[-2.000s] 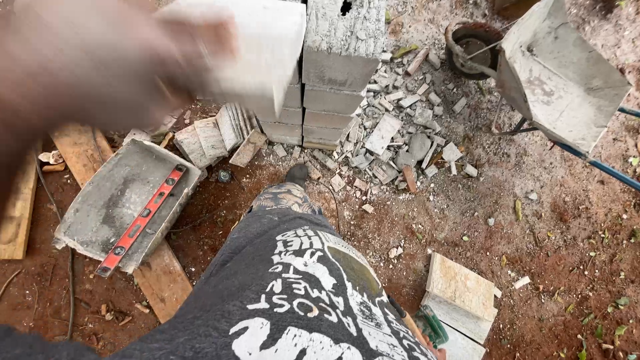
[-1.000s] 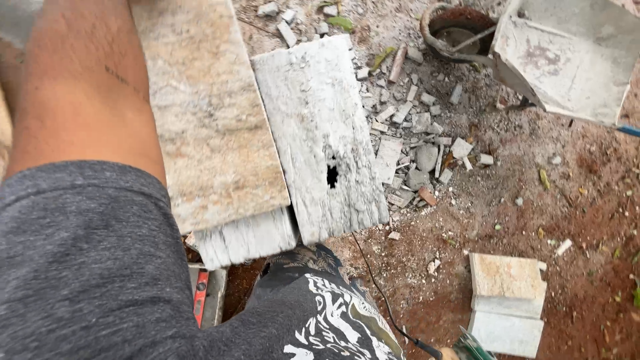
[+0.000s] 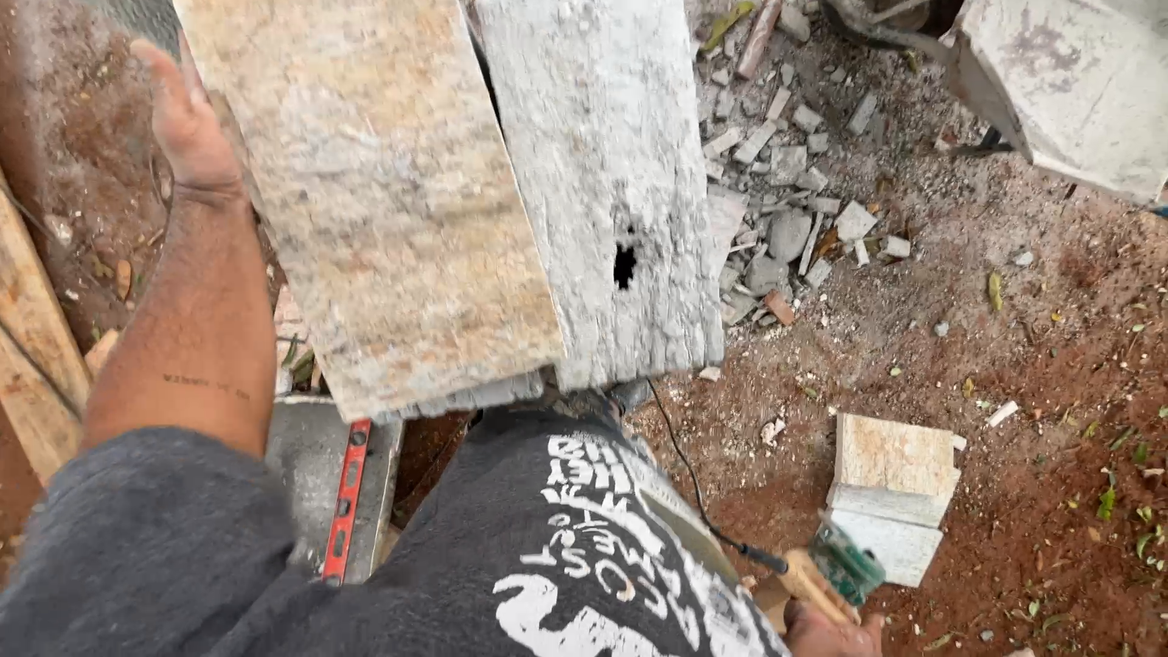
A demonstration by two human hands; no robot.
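Note:
My left hand (image 3: 187,123) is at the upper left, its fingers apart, beside the left edge of a beige stone-look tile (image 3: 365,201). The tile lies at a slant over a block column, next to a grey rough-faced slab (image 3: 602,182) with a dark hole. Low at the right, my right hand (image 3: 826,631) grips a corded power tool (image 3: 835,570) with a tan body and a green part at its head. Its black cord runs up toward the slab. A red spirit level (image 3: 347,506) rests on a grey mortar-smeared board (image 3: 301,456) below the tile.
Broken tile and stone rubble (image 3: 785,219) lies right of the slab. A wheelbarrow tray (image 3: 1068,91) stands at the upper right. Cut tile pieces (image 3: 894,456) are on the red soil at the lower right, and wooden planks (image 3: 32,338) at the far left.
The tile, a blurred pale piece near my hand two seconds ago, now lies beside the grey slab. My left hand, out of view one second ago, shows at its left edge.

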